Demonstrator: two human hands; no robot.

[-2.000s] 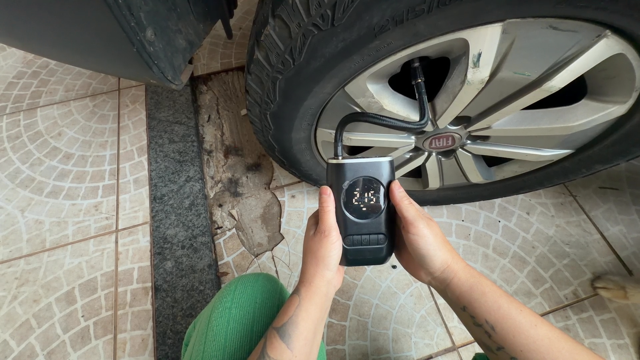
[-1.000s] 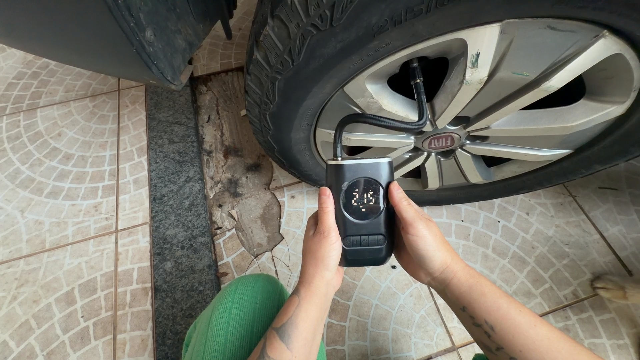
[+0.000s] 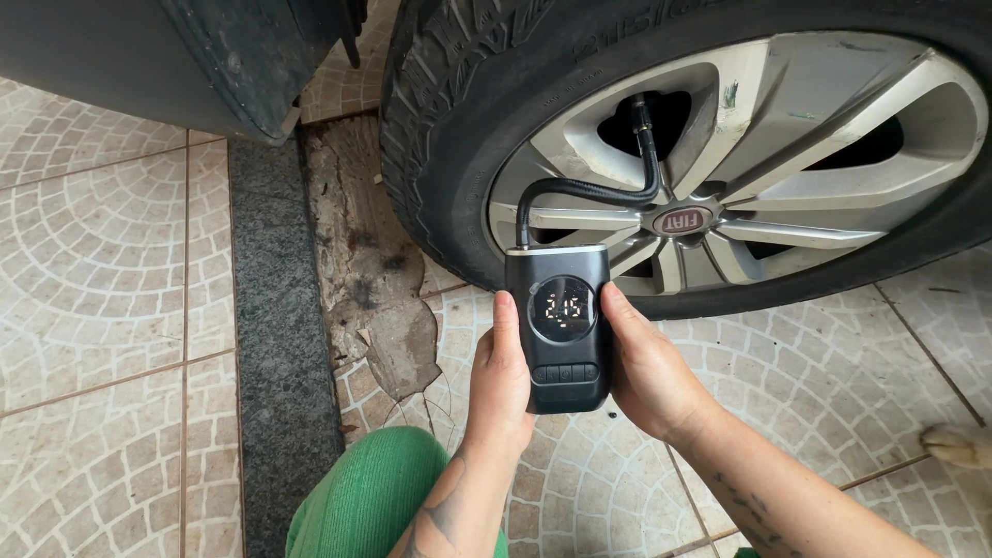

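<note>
A black portable tire inflator (image 3: 564, 353) is held upright between my two hands, its round display lit. My left hand (image 3: 500, 372) grips its left side, thumb along the edge. My right hand (image 3: 655, 364) grips the right side the same way. From the inflator's top a black flexible hose (image 3: 589, 190) bends up to the right and ends in a dark opening of the Fiat alloy wheel (image 3: 744, 147), where its end fitting (image 3: 642, 116) sits at the valve. The black rubber tire (image 3: 473, 155) surrounds the wheel. My fingers behind the inflator are hidden.
The car's dark lower bodywork (image 3: 248, 70) hangs at the upper left. A dark granite strip (image 3: 279, 310) runs beside broken concrete (image 3: 380, 302) on the tiled floor (image 3: 116, 271). My knee in green fabric (image 3: 372, 492) is at the bottom. An animal's paw (image 3: 957, 446) shows at the right edge.
</note>
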